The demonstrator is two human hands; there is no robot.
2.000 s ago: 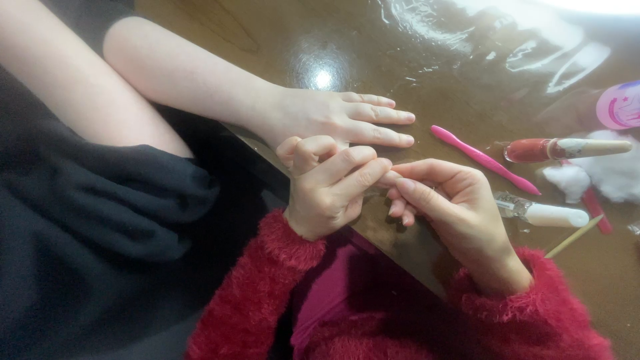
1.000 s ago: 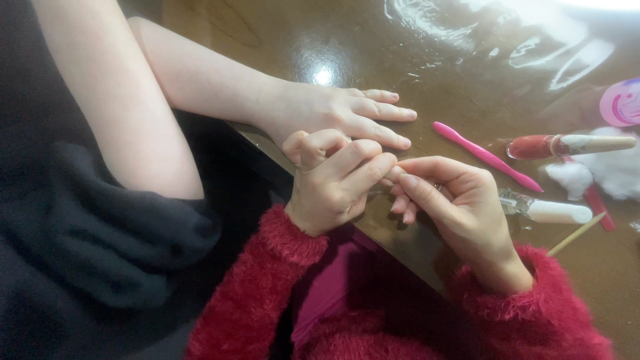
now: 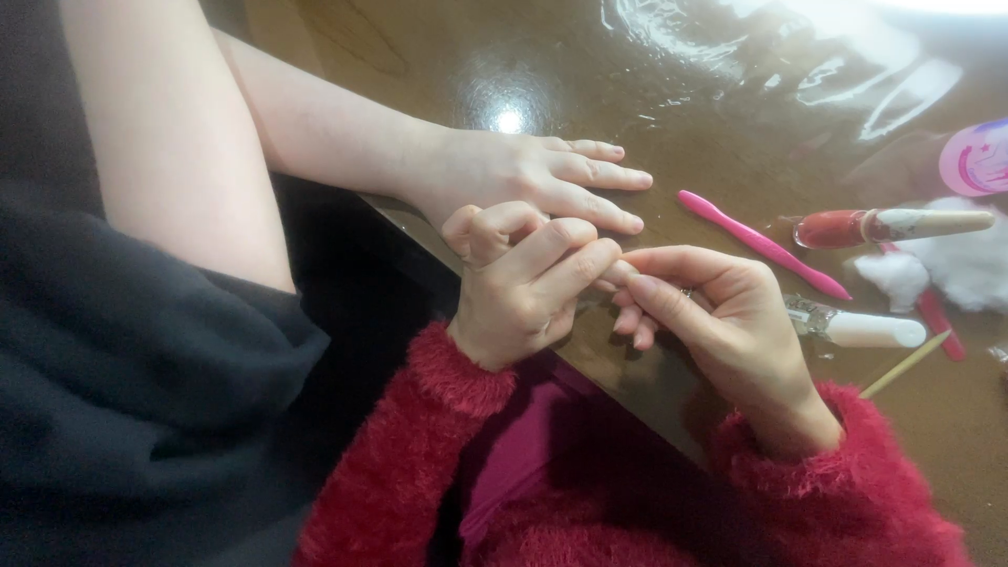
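Note:
My left hand [image 3: 528, 287], in a fluffy red sleeve, has its fingers bent, and its fingertips meet those of my right hand [image 3: 709, 315]. My right thumb and index finger pinch a fingertip [image 3: 618, 274] between the two hands; whose finger it is, I cannot tell. The other fingers of my right hand curl below. Any small item between my fingers is hidden. Just beyond my left hand, another person's hand [image 3: 512, 169] lies palm down on the glossy brown table, fingers spread. A pink plastic manicure tool [image 3: 764, 244] lies beyond my right hand.
At right lie a red nail polish bottle [image 3: 835, 229], a white-capped bottle [image 3: 874, 328], white cotton [image 3: 969, 256], a wooden stick [image 3: 906, 364] and a pink-red strip [image 3: 939, 319]. A pink container [image 3: 976, 161] is at the right edge. The other person's second arm [image 3: 169, 142] and dark clothing [image 3: 142, 362] fill the left.
At the left, the other person's nearer arm has swung to the right, together with the dark cloth. My two hands keep nearly the same pose, fingertips together. The hand on the table stays flat.

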